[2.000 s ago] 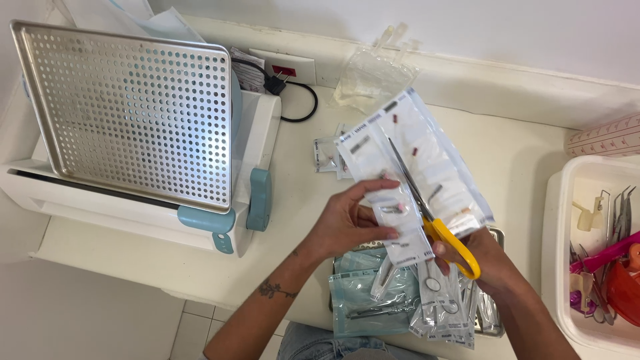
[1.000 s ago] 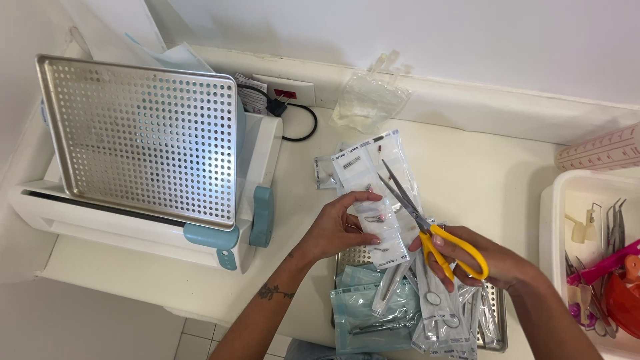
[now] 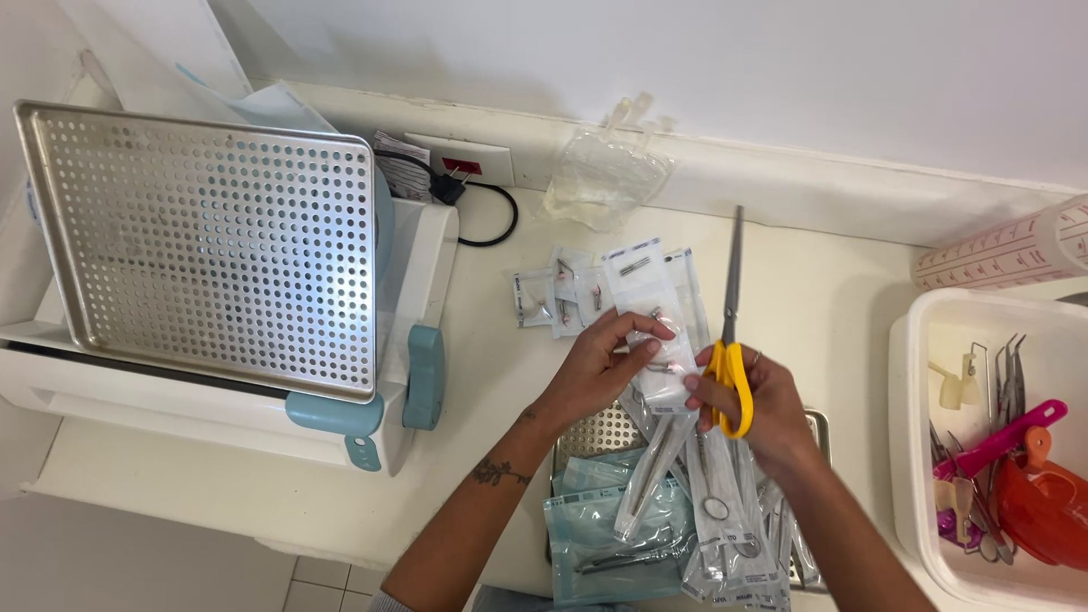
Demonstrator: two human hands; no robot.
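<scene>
My left hand (image 3: pixel 614 357) pinches a strip of clear-and-white sterilization pouches (image 3: pixel 643 280) that hold small metal pieces. On its right edge, the fingers of my right hand (image 3: pixel 748 391) touch the same strip while gripping yellow-handled scissors (image 3: pixel 733 314), whose closed blades point away from me. Behind the strip lies another pouch (image 3: pixel 687 280). Small cut pouches (image 3: pixel 534 297) rest to the left. Below my hands, blue-tinted pouches (image 3: pixel 612 535) and long clear pouches with dental mirrors (image 3: pixel 716 508) and other instruments cover a perforated metal tray (image 3: pixel 599 432).
At left, a perforated metal tray (image 3: pixel 212 255) leans on a white and teal machine (image 3: pixel 212 425). A black plug (image 3: pixel 448 187) and a clear plastic bag (image 3: pixel 603 174) are at the wall. At right stand a white tub (image 3: pixel 905 442) of instruments and a measuring cup (image 3: pixel 1003 246).
The scissors, with blades apart one second ago, now have them together and point upward beside the strip. My right hand's fingers have come to the strip's edge. The small pouches at left are more exposed.
</scene>
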